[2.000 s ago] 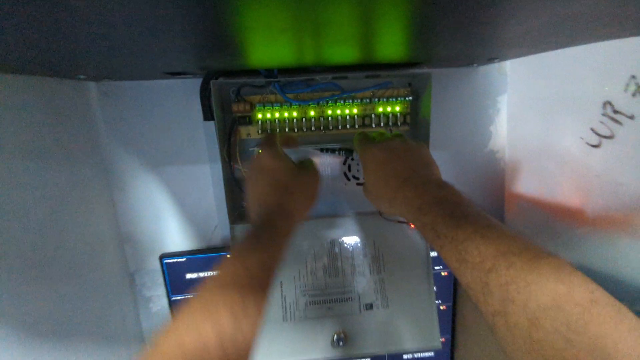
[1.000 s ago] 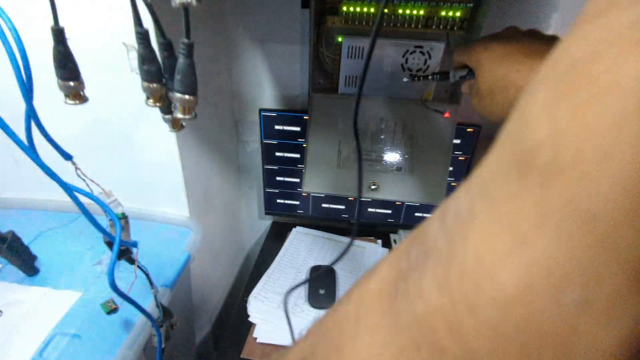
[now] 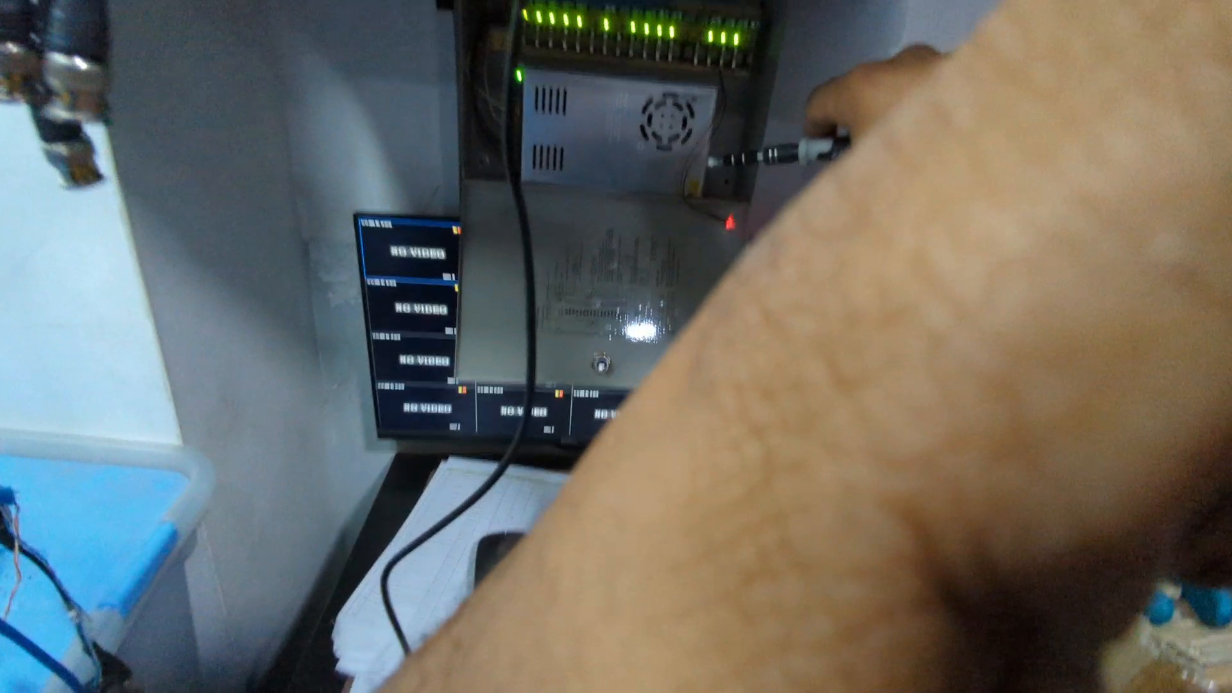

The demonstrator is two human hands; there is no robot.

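At upper right, my right hand (image 3: 871, 91) is closed on a slim black and silver pen-shaped tool (image 3: 770, 154), perhaps a screwdriver. The tool points left, its tip by the right edge of a vented metal power supply unit (image 3: 616, 130); contact cannot be told. Above that unit runs a terminal board (image 3: 635, 38) with a row of green lights. Both sit in an open metal box, whose grey cover (image 3: 510, 279) hangs below. A small red light (image 3: 731, 222) shows on the cover near a thin wire. A bare arm (image 3: 818, 385) fills the right foreground; my left hand is out of view.
Behind the cover stands a monitor (image 3: 423, 332) with several dark tiles. A black cable (image 3: 526, 289) hangs across the box and over papers (image 3: 433, 539), where a dark mouse (image 3: 496, 553) partly shows. Connectors (image 3: 72, 77) hang at upper left above a blue-topped container (image 3: 87, 491).
Two seconds ago both hands were at the power supply box; now only my right hand shows, with the tool. Since one second ago the foreground arm covers more of the view. The view has shifted.
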